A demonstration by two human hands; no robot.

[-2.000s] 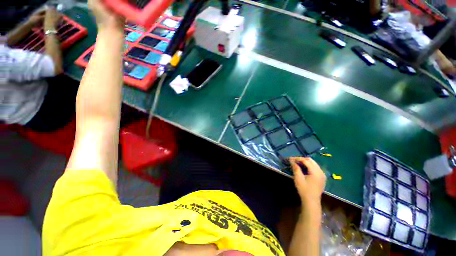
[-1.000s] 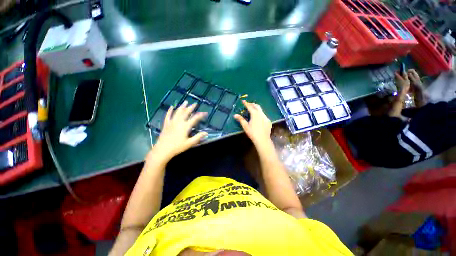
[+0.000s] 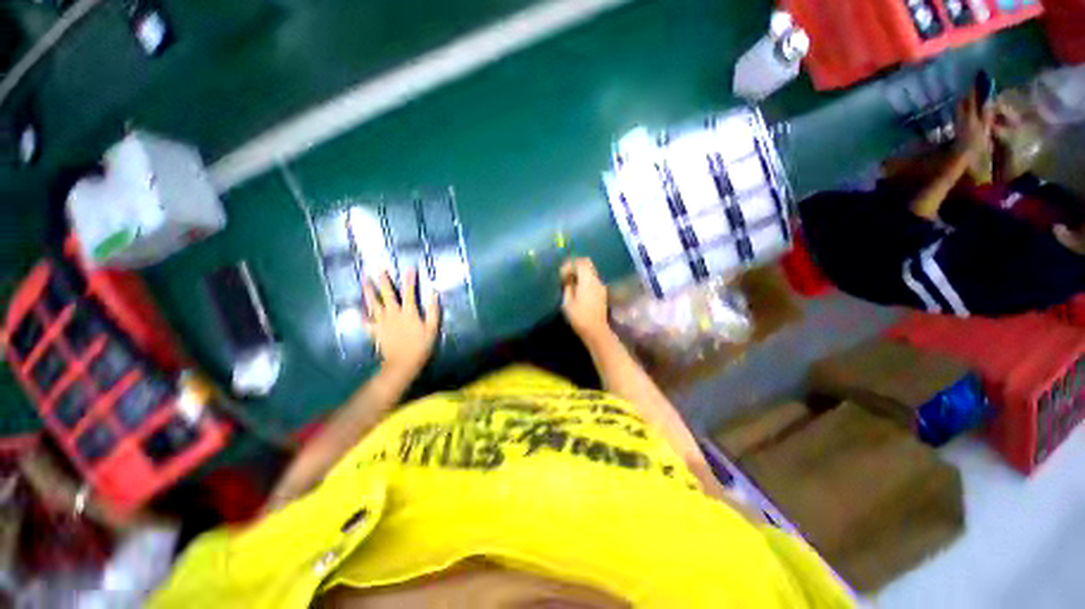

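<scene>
A clear, dark-framed blister tray lies on the green bench in front of me, blurred and shiny. My left hand rests on its lower middle with the fingers apart. My right hand is at the bench's front edge, right of this tray, with fingers curled; blur hides whether it holds anything. Small yellow tabs lie just beyond my right hand. A second blister tray with bright white cells lies further right.
A white box unit, a smartphone, a crumpled tissue and a red phone tray are at left. A whitish bottle and red trays are at back right. Clear waste film lies below the edge. Another person works at right.
The view has swung right and tilted. My left hand has come from the raised red tray at left to the near blister tray, which now lies straighter and further left of my right hand.
</scene>
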